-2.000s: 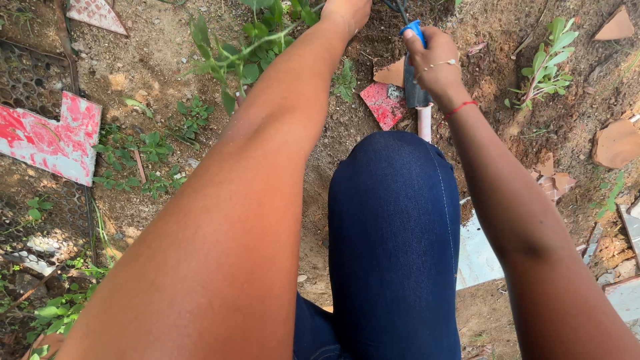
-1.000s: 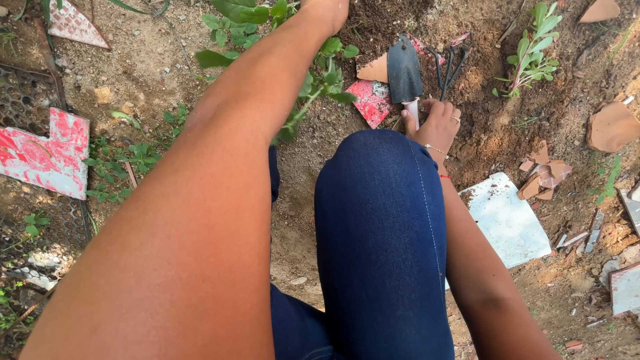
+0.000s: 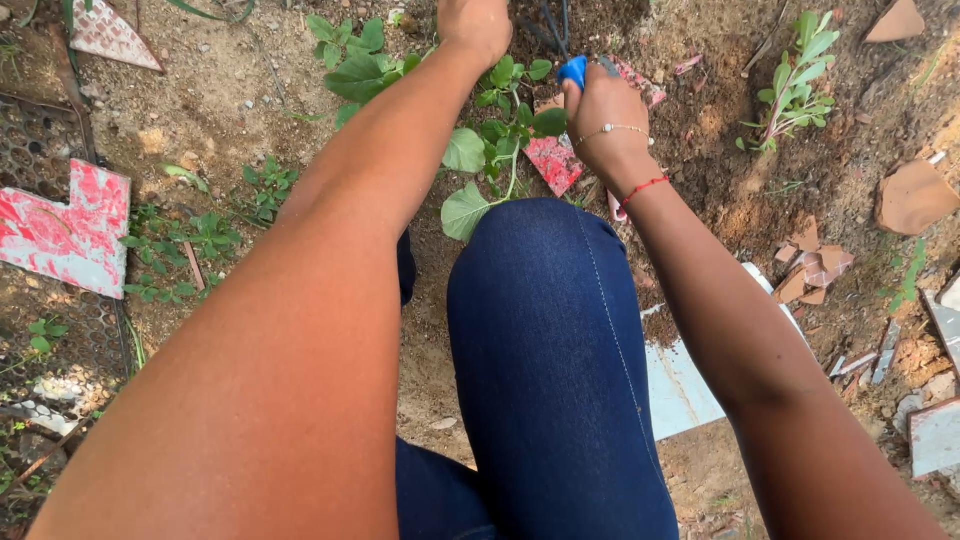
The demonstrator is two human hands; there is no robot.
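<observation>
My right hand (image 3: 609,112) is closed around the blue handle (image 3: 573,73) of a small hand rake with dark metal tines, whose tips run to the top edge. My left hand (image 3: 476,26) is at the top edge, its fingers cut off or hidden, so what it holds does not show. Beside and below it lies a leafy green plant (image 3: 491,150) with a pale stem. A red-and-white tile piece (image 3: 555,161) lies left of my right wrist. The end of a pink handle (image 3: 616,206) shows by that wrist; the trowel is mostly hidden under my right hand.
My jean-clad knee (image 3: 547,315) rises between my arms. A pale tile (image 3: 679,386) lies under my right forearm. Broken terracotta pieces (image 3: 916,196) and a leafy seedling (image 3: 802,86) are at right. A red-and-white tile (image 3: 90,225) and dark perforated mesh (image 3: 37,142) are at left.
My right hand has left the pink trowel handle, where it was a second ago, and has taken hold of the blue-handled rake. More of the leafy plant shows between my arms.
</observation>
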